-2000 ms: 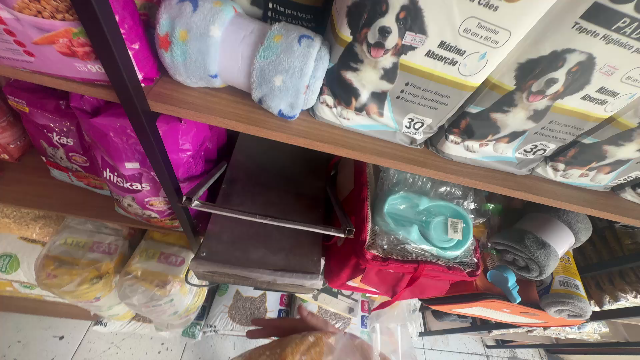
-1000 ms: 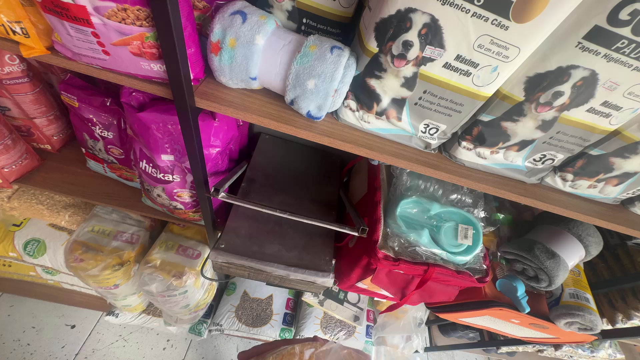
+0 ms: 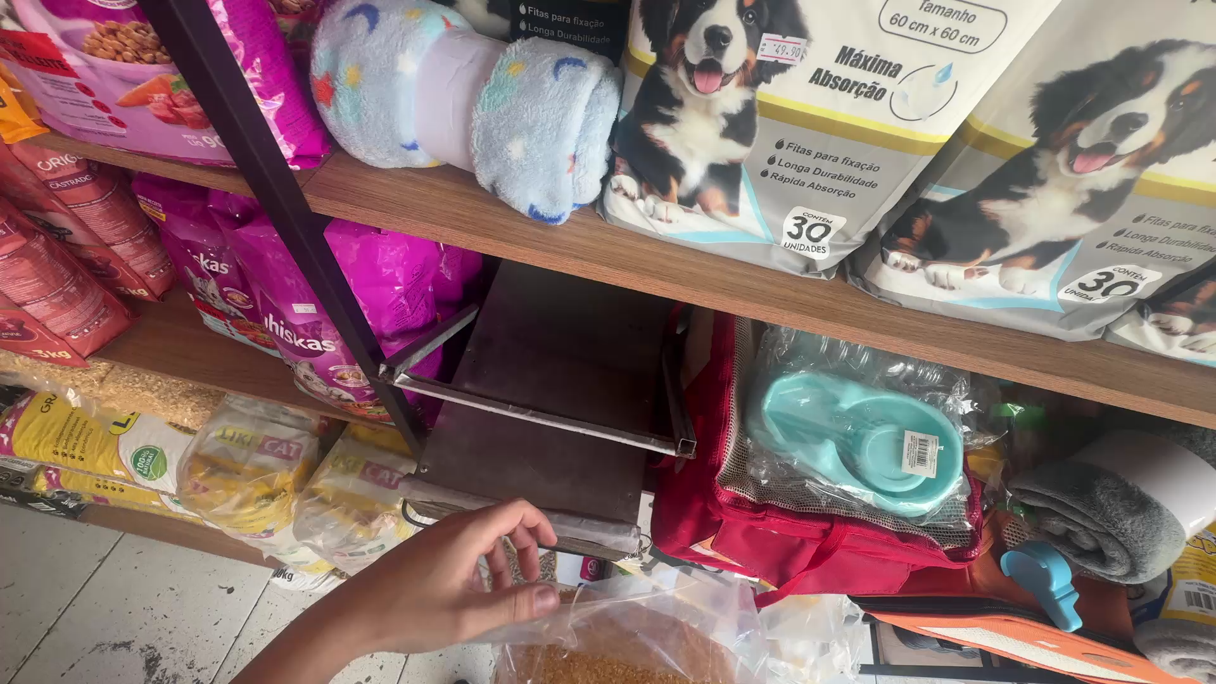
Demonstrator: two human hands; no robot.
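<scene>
One bare hand, which looks like my left hand point(image 3: 465, 575), reaches in from the bottom with its fingers curled and apart. Its thumb lies at the upper edge of a clear plastic bag point(image 3: 665, 622) of brown granules, at the bottom centre; whether it grips the film I cannot tell. Just beyond the fingers is a dark metal stand point(image 3: 541, 456) with two flat levels and a metal frame. To the right, a turquoise double pet bowl point(image 3: 864, 442) in clear wrap rests on a red mesh-sided fabric bag point(image 3: 817, 546). My right hand is not in view.
A wooden shelf point(image 3: 722, 275) above bears a rolled blue blanket point(image 3: 465, 104) and packs of pet pads point(image 3: 731, 123). A black upright post point(image 3: 285, 209) crosses the left, beside purple pet food bags point(image 3: 323, 294). Right are a rolled grey blanket point(image 3: 1102, 503) and a blue scoop point(image 3: 1045, 579).
The hand, barely visible at the bottom edge one second ago, now shows up to the forearm. More of the clear bag of granules is in view. The view has moved closer to the shelves.
</scene>
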